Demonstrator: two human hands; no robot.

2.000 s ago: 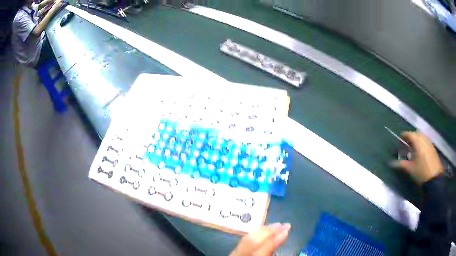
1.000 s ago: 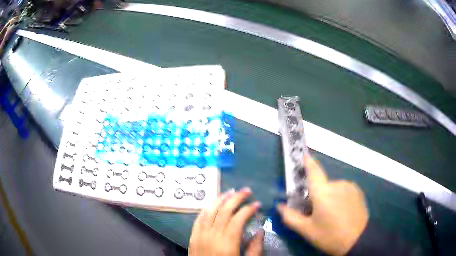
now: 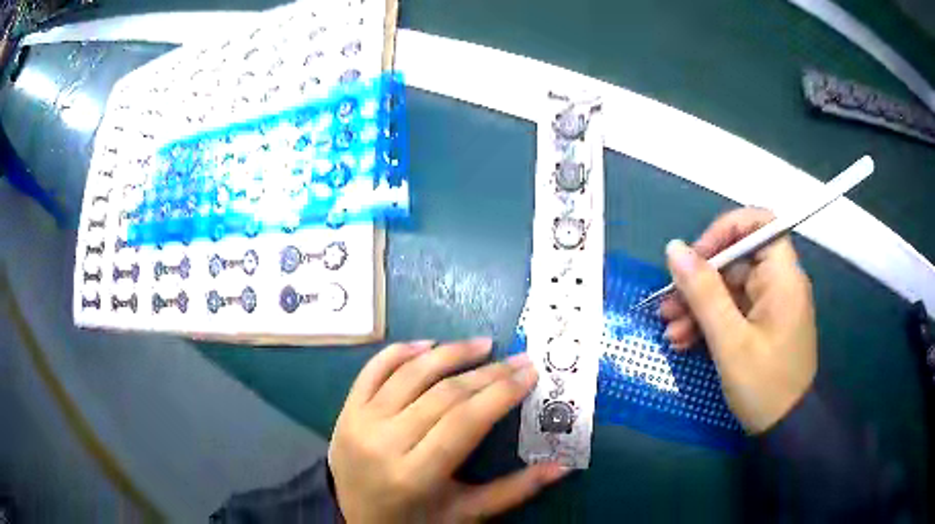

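The metal fixture strip [image 3: 565,292] lies upright in the view with round units in its nests, across the dark-blue dot sheet [image 3: 672,374]. My left hand [image 3: 436,435] rests at the strip's lower left edge, fingertips and thumb touching it. My right hand [image 3: 754,317] holds the tweezers [image 3: 789,220], their tip over the dot sheet just right of the strip. Whether the tip holds a dot is too small to tell.
A white foam board [image 3: 220,317] with rows of paired units stands at the left, a light-blue release sheet [image 3: 272,164] on it. Another metal strip [image 3: 871,102] lies at the upper right. A long white strip [image 3: 697,164] crosses the green bench.
The fixture strip now lies on the dot sheet and my right hand has left it and holds the tweezers. My left hand has moved to the strip's lower end. The view has shifted.
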